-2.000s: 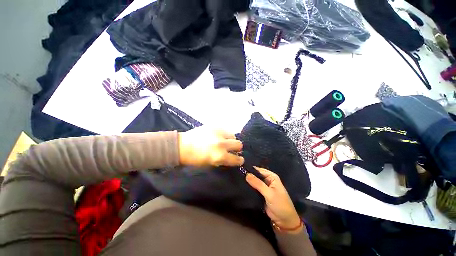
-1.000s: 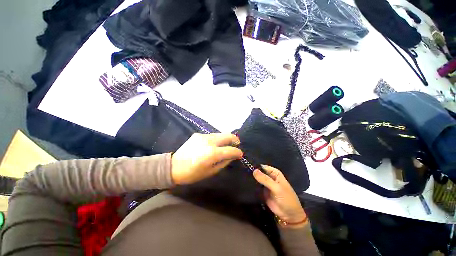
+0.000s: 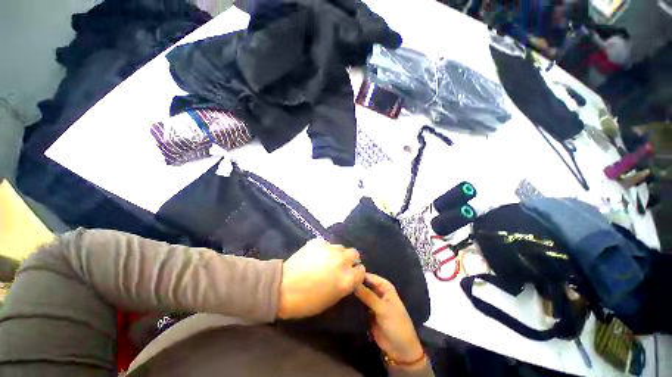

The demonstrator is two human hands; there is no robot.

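The black garment lies over the table edge and my lap, its textured part under and right of my hands. A thin sparkling trim runs along its upper edge down to my left hand. My left hand is closed with fingertips pinched at the garment edge. My right hand pinches the same edge just right of it, fingertips touching or nearly touching the left ones. A needle or thread is too small to see. The striped pack lies beside the garment's top end.
Black spools, red-handled scissors and a speckled trim pile lie right of the garment. A black jacket, plastic-wrapped garments and a dark braid lie beyond. A black bag is at the right.
The camera view has tilted, so the table and hands sit lower in the picture. My hands have come closer together at the garment edge, covering the trim that showed between them.
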